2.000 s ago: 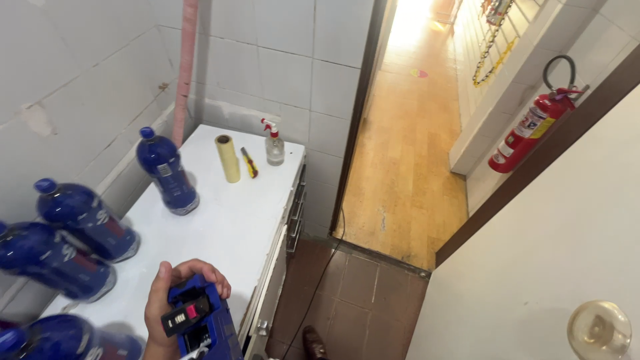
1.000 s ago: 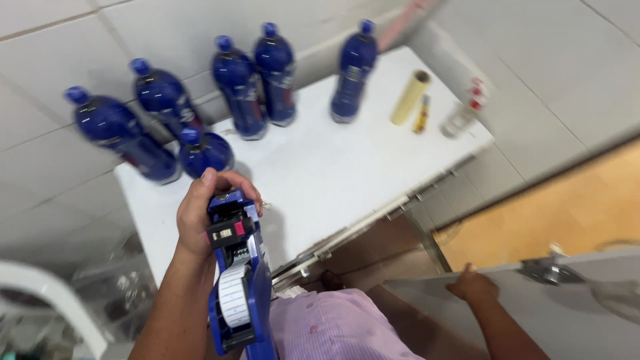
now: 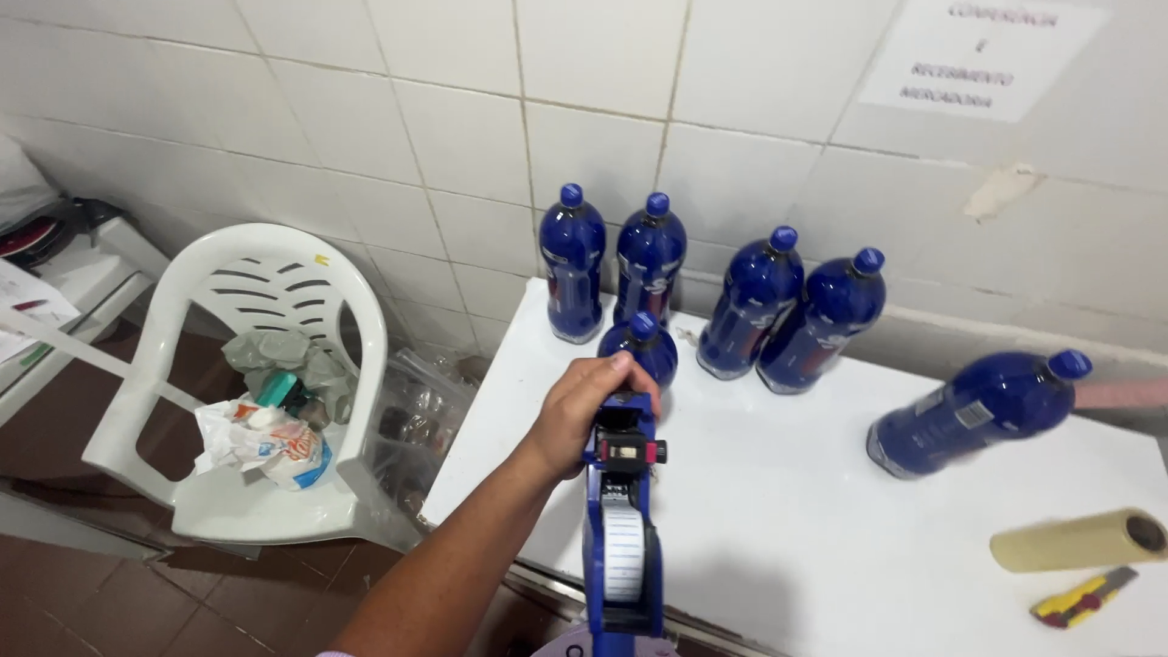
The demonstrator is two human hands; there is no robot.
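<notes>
My left hand [image 3: 584, 401] grips the front end of a blue handheld price labeler [image 3: 625, 520], whose roll of white labels shows through its open frame. Just beyond my fingers stands a blue bottle [image 3: 646, 342], partly hidden by the hand. Behind it several more capped blue bottles [image 3: 572, 265] stand upright near the tiled wall, on the white tabletop [image 3: 776, 511]. One blue bottle [image 3: 972, 415] stands apart on the right. My right hand is out of view.
At the right lie a pale yellow roll [image 3: 1077, 540] and a yellow utility knife [image 3: 1083, 598]. A white plastic chair [image 3: 265, 516] holding plastic bags [image 3: 265, 443] stands left of the table. A printed sheet [image 3: 981, 55] is on the wall.
The view has swung left, bringing the chair into sight. My right hand, seen one second ago by a pale panel at the right, has left the view. The labeler remains in my left hand.
</notes>
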